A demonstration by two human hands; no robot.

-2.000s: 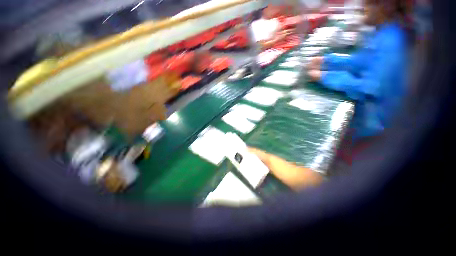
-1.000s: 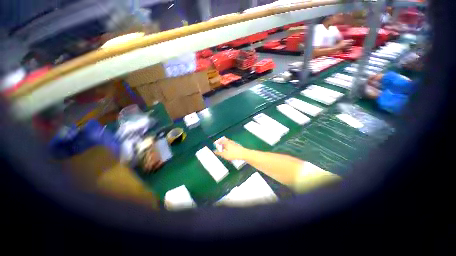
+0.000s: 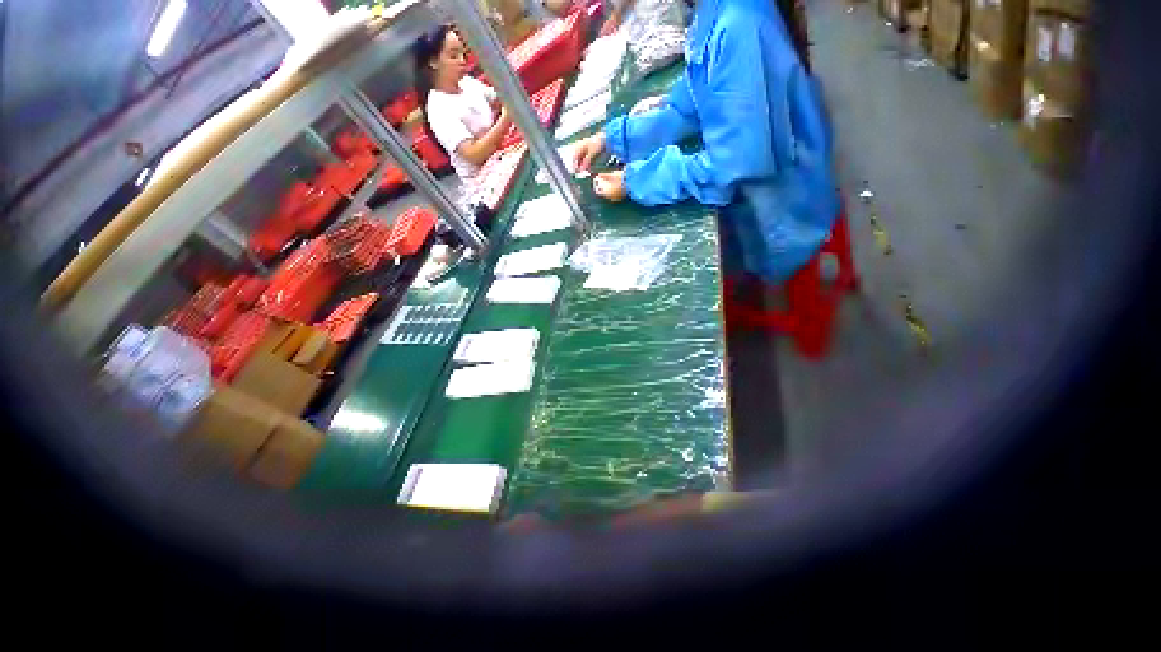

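Observation:
A slim white box or pair of boxes (image 3: 452, 487) lies nearest me on the green conveyor belt (image 3: 458, 428). Further up lie white boxes in pairs, including a near pair (image 3: 494, 363) and another pair (image 3: 526, 275). My right hand (image 3: 560, 520) shows only as a dim, blurred, skin-toned strip at the bottom rim, just right of the nearest box. Its fingers and anything in them are hidden. My left hand is out of view.
Wrinkled clear film (image 3: 624, 401) covers the bench right of the belt, with a clear bag (image 3: 624, 261) on it. A person in blue (image 3: 751, 140) works by the bench near a red stool (image 3: 815, 306). Cartons (image 3: 261, 427) stand left; a metal post (image 3: 528, 115) rises beside the belt.
The view has turned right and up the line. My right hand, earlier at a small white item over the belt, has dropped to the bottom rim. The tape roll has left view.

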